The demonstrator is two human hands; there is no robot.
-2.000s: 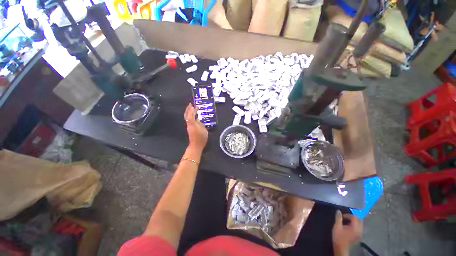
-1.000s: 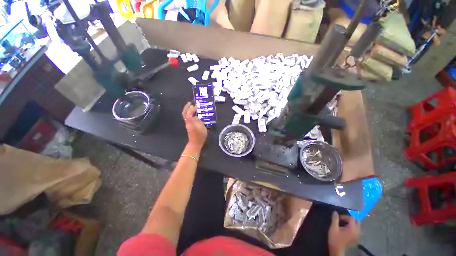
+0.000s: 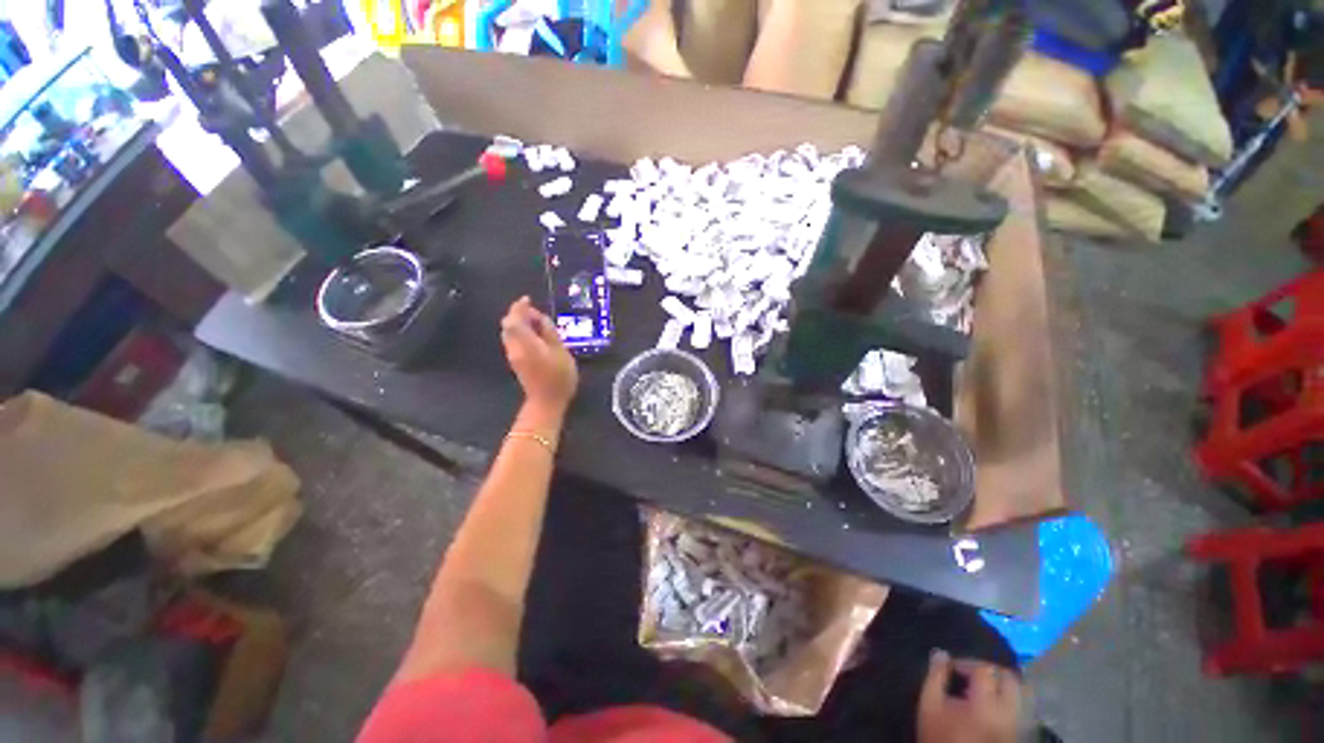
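Note:
A smartphone (image 3: pixel 581 288) with a lit screen lies on the black table, left of the heap of white plastic pieces (image 3: pixel 726 240). My left hand (image 3: pixel 539 354) is just left of the phone's lower part, fingers loosely curled, with nothing seen in it. My right hand (image 3: pixel 970 703) is low at the bottom right, by my lap, fingers curled; its inside is hidden. The green hand press (image 3: pixel 857 276) stands between the left bowl (image 3: pixel 665 396) and the right bowl (image 3: pixel 910 463), both holding small metal parts. An open carton (image 3: pixel 835 634) below the table edge holds greyish-white pieces.
A second green press (image 3: pixel 312 196) with a red-knobbed lever and a spare bowl (image 3: pixel 372 292) stand at the left. Brown boards (image 3: pixel 1002 363) edge the table. A blue bag (image 3: pixel 1064 573) hangs near its right corner. Red stools (image 3: pixel 1260 465) stand on the right.
My left hand has drawn slightly left off the phone, and the phone's screen picture has changed. The view has shifted a little. My right hand stays low near my lap.

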